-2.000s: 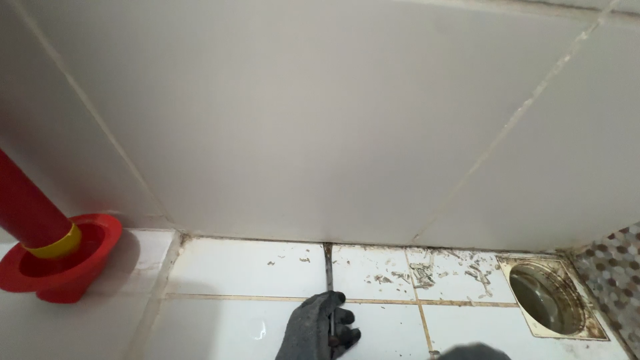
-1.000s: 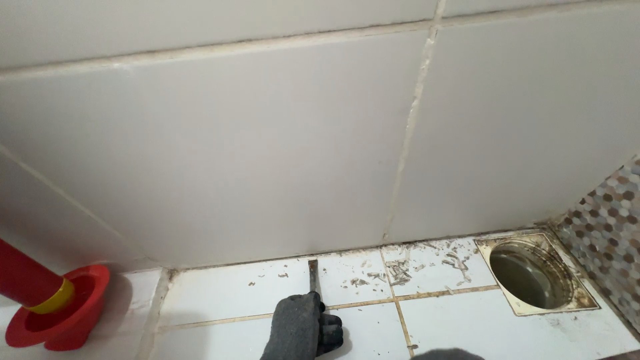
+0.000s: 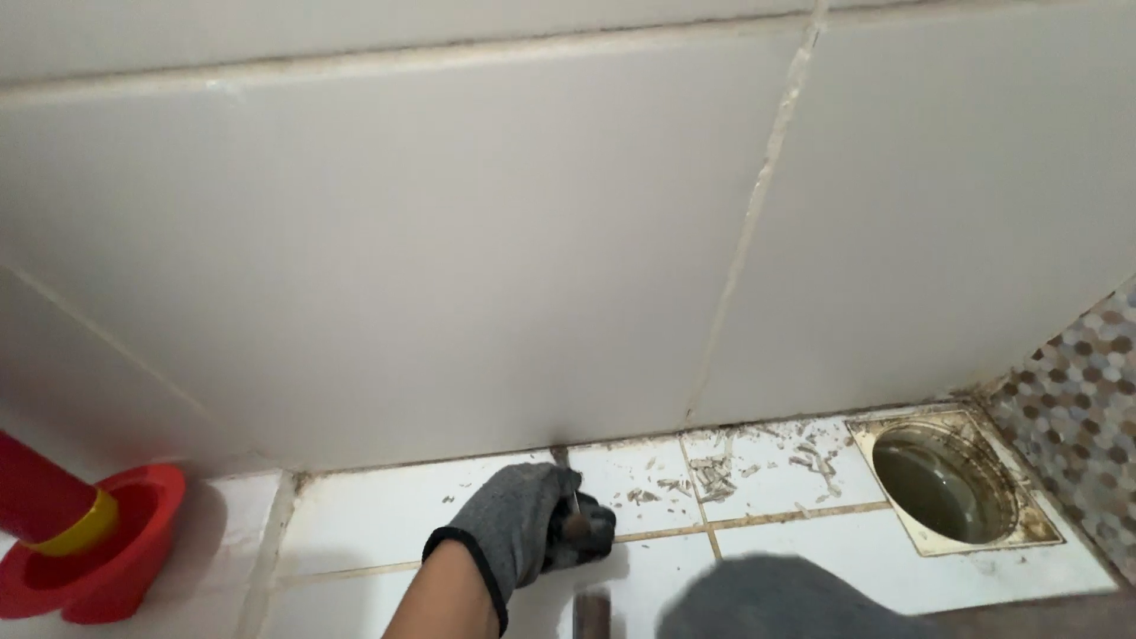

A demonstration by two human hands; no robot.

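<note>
My left hand (image 3: 541, 524), in a grey and black work glove, is closed around a narrow flat-bladed metal tool, likely a chisel (image 3: 560, 456). The blade's far end reaches the joint between the white floor tiles (image 3: 355, 524) and the wall tile (image 3: 497, 240); its rounded butt shows between the fingers. Just below the hand, a blurred brownish metal end (image 3: 592, 614), perhaps a hammer head, enters from the bottom edge. What carries it is hidden. My right hand does not show. Pale grout-like chips (image 3: 714, 479) lie right of the left hand.
On the right, a square metal floor drain (image 3: 954, 479) has a round opening with water inside. Beyond it rises a hexagon-mosaic surface (image 3: 1078, 382). A red plunger (image 3: 133, 550) with a yellow collar stands at left. A grey rounded shape (image 3: 772, 595), possibly a knee, covers the lower right.
The brownish metal end has come into view beside my left hand. That hand still grips the tool, and more of its wrist shows. The view has shifted, with more upper wall visible.
</note>
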